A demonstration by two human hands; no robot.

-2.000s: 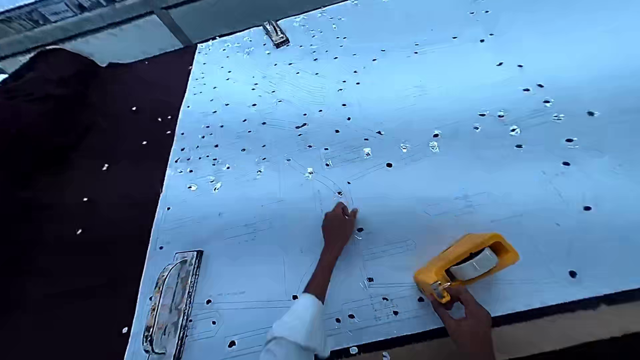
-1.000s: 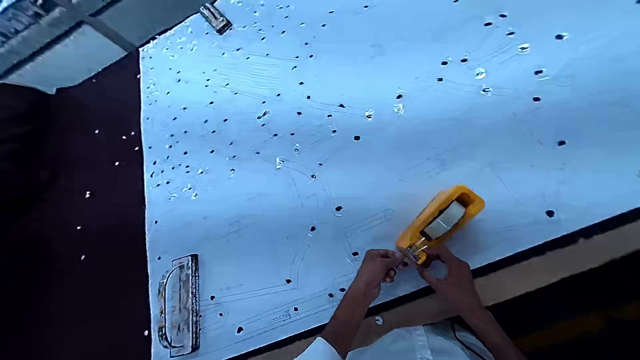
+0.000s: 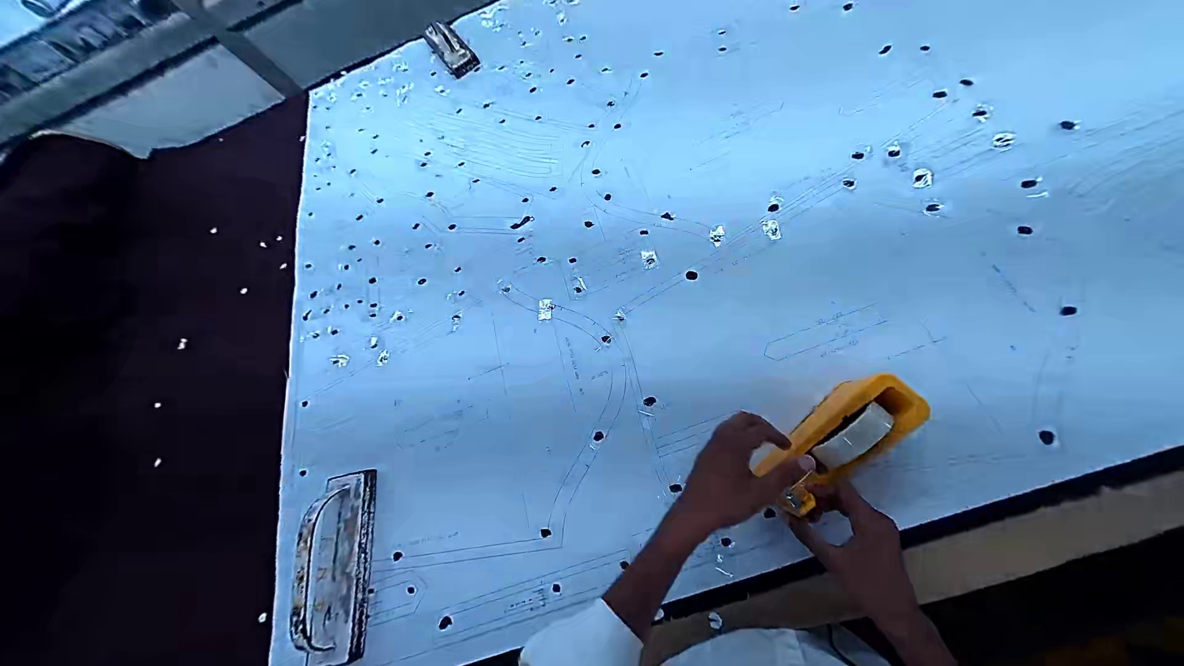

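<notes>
A yellow tape dispenser with a roll of clear tape lies tilted on a large white pattern sheet with dark holes and printed lines. My left hand reaches over the dispenser's front end, its fingers bent against the body. My right hand is at the same front end from below, thumb and fingers around the cutter part. Whether a piece of tape is between the fingers cannot be told. Small shiny pieces of tape lie over some of the holes.
A worn metal block with a handle rests on the sheet's lower left; a smaller metal weight sits at its top edge. Dark fabric with white specks lies to the left. The table edge runs along the near side.
My left hand has moved from a hole in the sheet to the front of the tape dispenser, where it stays. My right hand stays at the dispenser. The view has shifted.
</notes>
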